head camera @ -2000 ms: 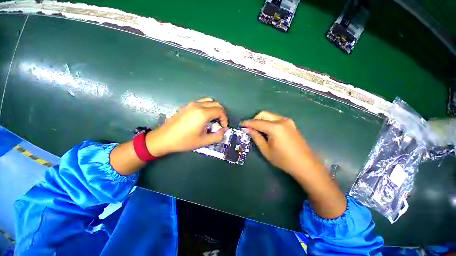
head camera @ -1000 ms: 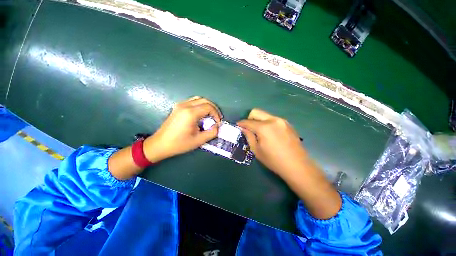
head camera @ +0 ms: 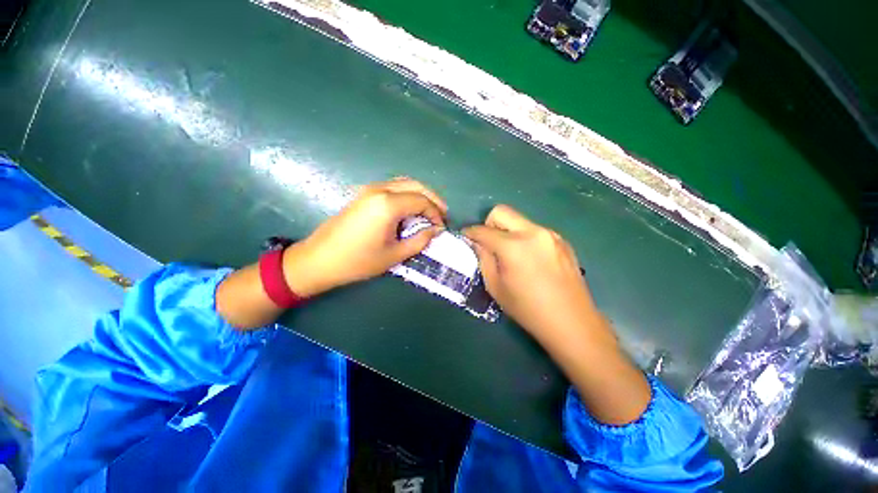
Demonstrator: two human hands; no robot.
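Note:
An open phone unit (head camera: 445, 273) lies tilted on the dark-green bench in front of me, silver-white in the middle with a dark end at the right. My left hand (head camera: 390, 228) is over its upper left part, thumb and fingers pinched on a small white piece (head camera: 415, 228). My right hand (head camera: 520, 257) is at the unit's upper right, fingertips bent down at its top edge and partly covering the dark end. What the right fingertips touch is hidden. A dark tip shows beside the right hand.
A crinkled clear parts bag (head camera: 761, 371) lies at the right of the bench. Small loose bits (head camera: 658, 364) lie by my right forearm. Beyond the worn white edge strip (head camera: 539, 120), phone units (head camera: 568, 26) sit on the green belt (head camera: 626, 91).
The white middle of the unit shows more, and its dark end is more covered by my right hand. Both hands stay at the unit. The view has shifted slightly.

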